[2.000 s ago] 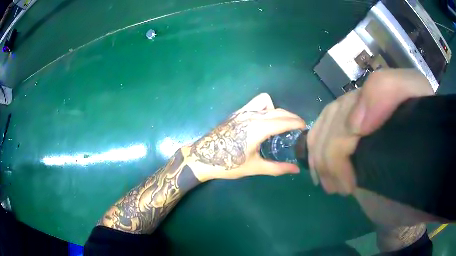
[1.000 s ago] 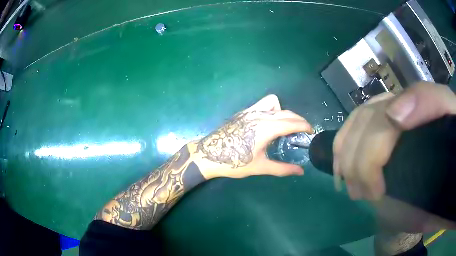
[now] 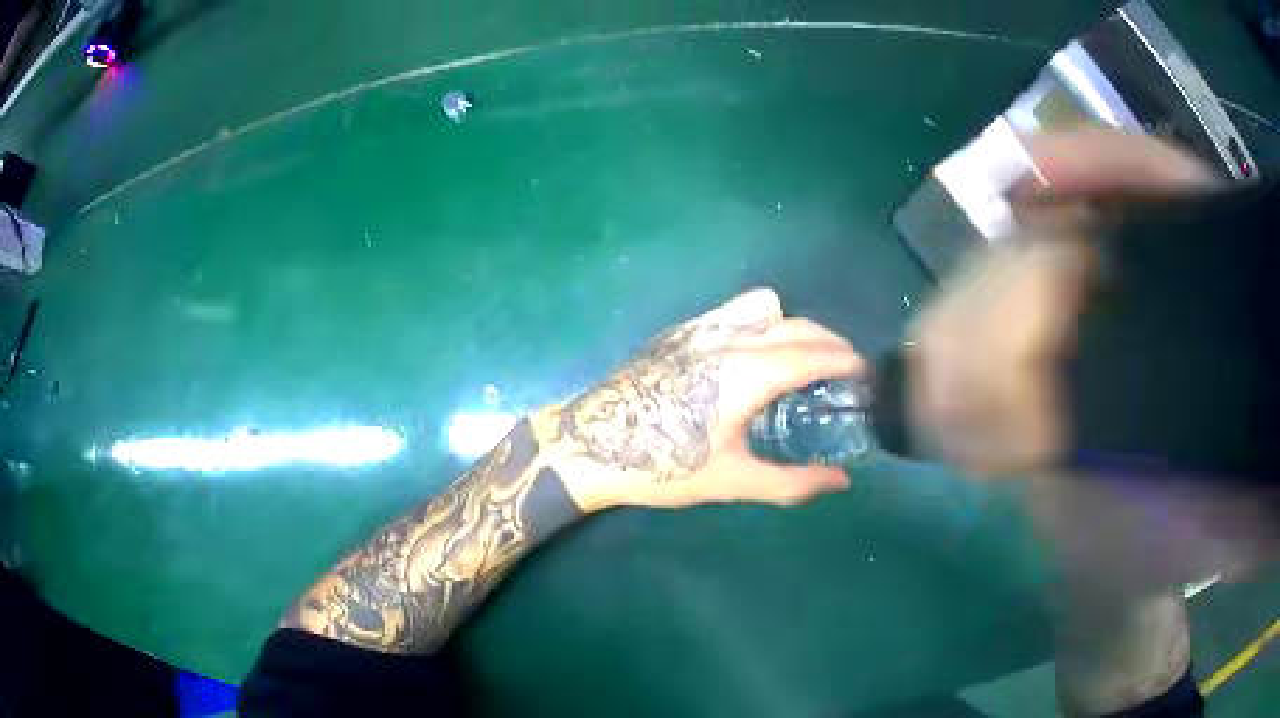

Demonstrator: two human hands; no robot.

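A round clear plastic cup or lens part [image 3: 818, 424] sits on the green bench, held between the fingers and thumb of my left hand [image 3: 702, 407]. My right hand [image 3: 990, 358], badly blurred, is closed around a thick black electric screwdriver [image 3: 1172, 337]. The screwdriver's front end is at the right side of the clear part. Its tip is blurred, and I cannot tell if it touches a screw. The inside of the part is partly hidden by the driver.
A grey-white screw feeder [image 3: 969, 190] stands at the upper right, partly covered by my right hand. A small silvery piece [image 3: 456, 105] lies on the green bench [image 3: 351, 309]. A lit lamp unit [image 3: 101, 56] glows purple at the upper left.
Since one second ago, the right hand and screwdriver have moved slightly left and up, and now cover the feeder's pickup. The left hand still holds the clear part.
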